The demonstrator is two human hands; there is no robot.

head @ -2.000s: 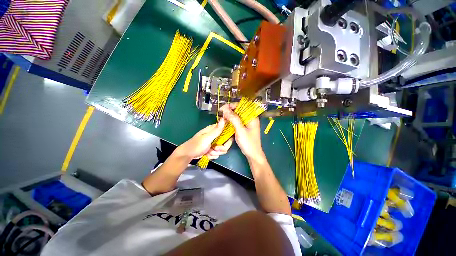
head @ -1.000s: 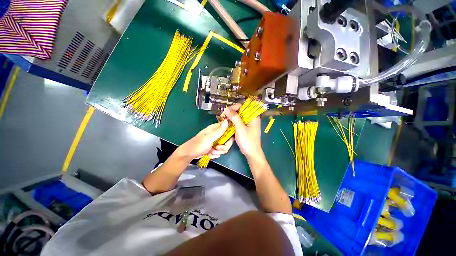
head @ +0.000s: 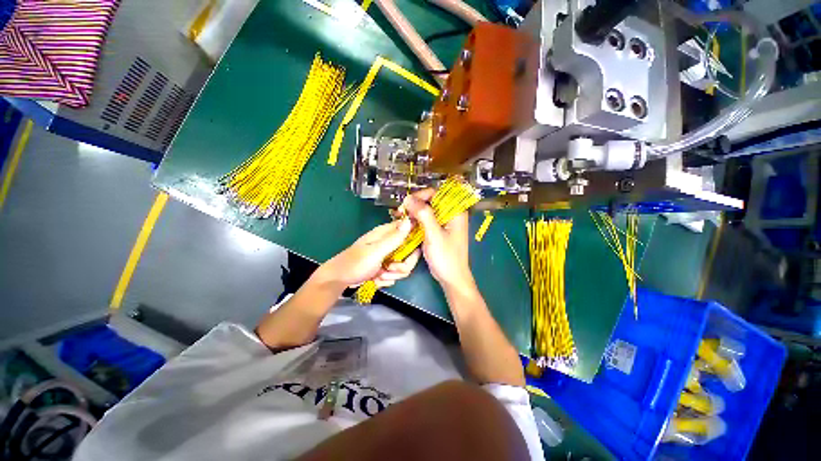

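Note:
My left hand (head: pixel 371 256) and my right hand (head: pixel 438 236), both bare, are closed around a handful of yellow wires (head: pixel 453 196) in front of the crimping machine (head: pixel 594 81). The bundle slants from upper right to lower left. Its upper ends fan out below the orange-brown block (head: pixel 475 97). My fingertips meet near the silvery crimping applicator (head: pixel 387 167). A thin yellow wire stands up by the applicator; whether my fingers hold it is hard to tell.
A left wire bundle (head: pixel 293 144) lies fanned on the green mat. A right wire bundle (head: pixel 551 288) and stray wires (head: pixel 626 248) lie right of my hands. A blue plastic bin (head: pixel 630 396) holds wrapped bundles (head: pixel 698 401). Clear air tubes (head: pixel 720 135) curve at the machine's right.
The orange-brown block and machine head shifted slightly against the first frame. The wire standing at the applicator differs in position. My hands have barely moved and still hold the bundle.

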